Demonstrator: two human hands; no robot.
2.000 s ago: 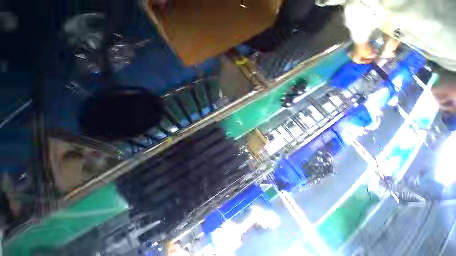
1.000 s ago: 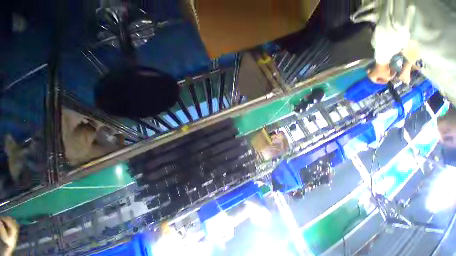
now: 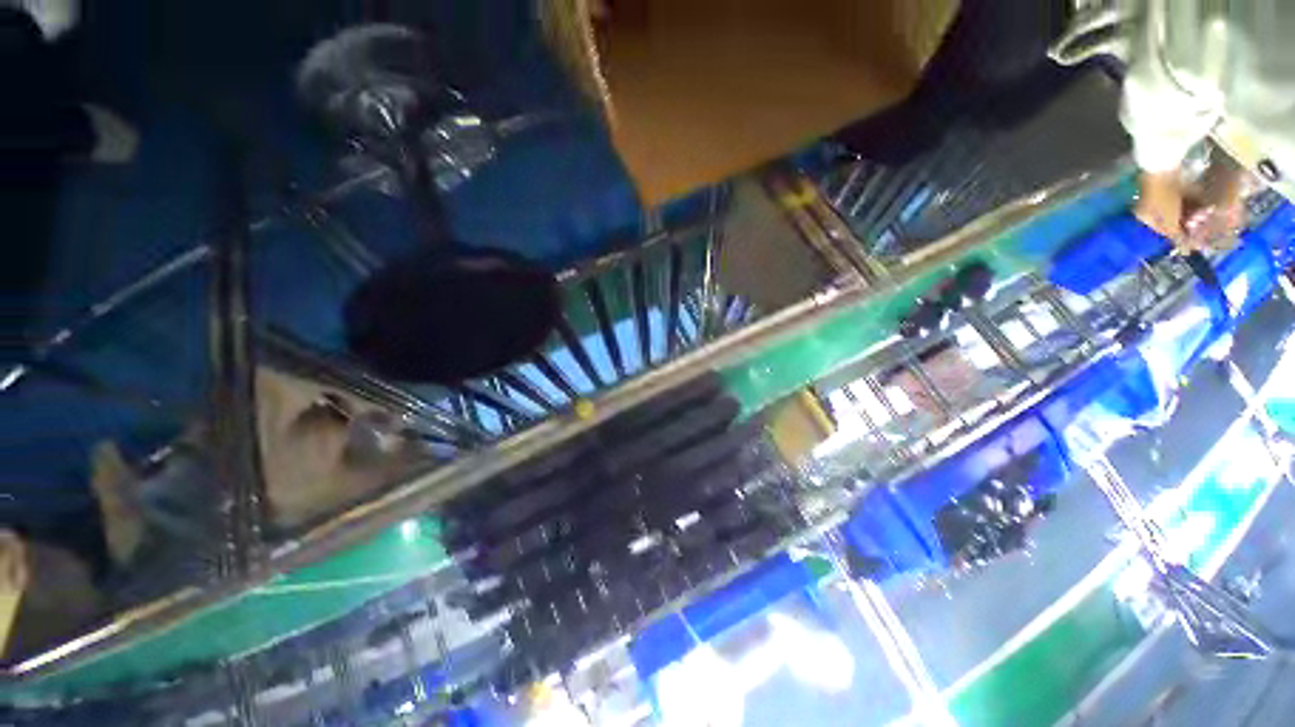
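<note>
Neither of my hands can be made out. A blurred, skin-coloured shape, perhaps a hand, is cut off by the left edge; whose it is I cannot tell. A stack of black parts trays (image 3: 611,497) lies across the green-topped bench (image 3: 348,561) in the middle, with silvery parts showing along its lower side. A small loose pile of black parts (image 3: 949,296) lies on the green mat at the upper right. The picture is strongly tilted and blurred.
Another person's hands (image 3: 1190,213) and light sleeves are over the bench at upper right. A cardboard box (image 3: 753,121) and a black round stool seat (image 3: 455,313) stand on the floor side. Blue bins (image 3: 895,533) line the rack side. A dark-clothed figure is at upper left.
The view has shifted, so the bench, trays and stool appear further right. The other person's hands remain close together. The hand at the lower left edge a second ago is no longer clear.
</note>
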